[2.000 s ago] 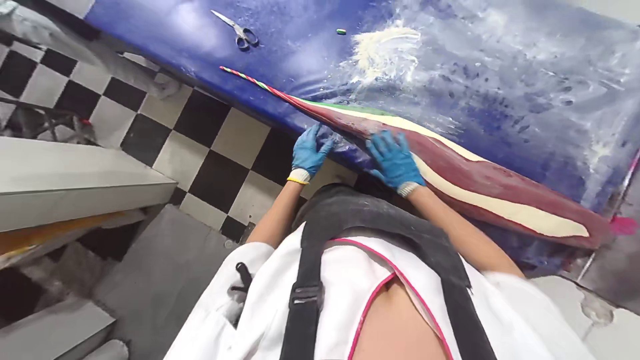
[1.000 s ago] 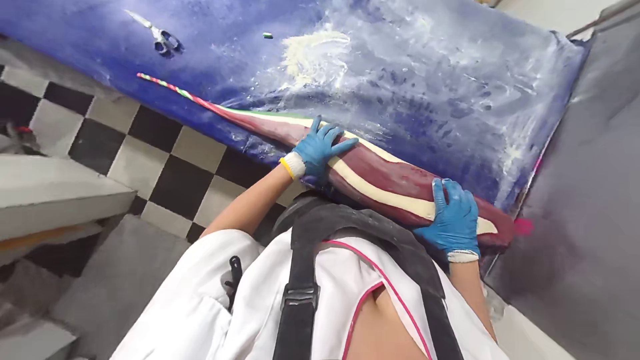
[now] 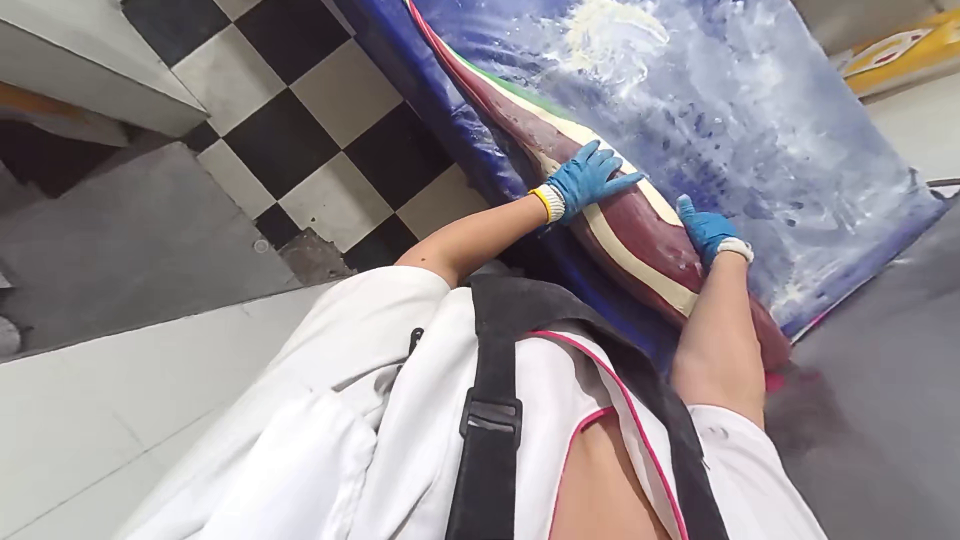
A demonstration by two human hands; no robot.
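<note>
A long tapered roll of soft, candy-like material [image 3: 652, 234], striped maroon and cream with a green and red thin end, lies along the near edge of a blue-covered table. My left hand [image 3: 589, 180], in a blue glove over a white knit cuff, rests flat on top of its middle with fingers spread. On the roll's far side, toward the thick end, my right hand [image 3: 709, 229] is laid against it, thumb up and its other fingers partly hidden. Neither hand is closed around the roll.
White powder [image 3: 615, 37] is smeared over the blue table cover [image 3: 780, 150]. A grey surface [image 3: 885, 390] adjoins it at right. Black and white floor tiles [image 3: 349, 94] and a pale bench [image 3: 97, 60] are at left. Something yellow [image 3: 907, 56] shows at upper right.
Two seconds ago my left hand was near the table edge; it now lies on the roll. My right hand has shifted from the thick end to the roll's far side. The view has turned and moved closer.
</note>
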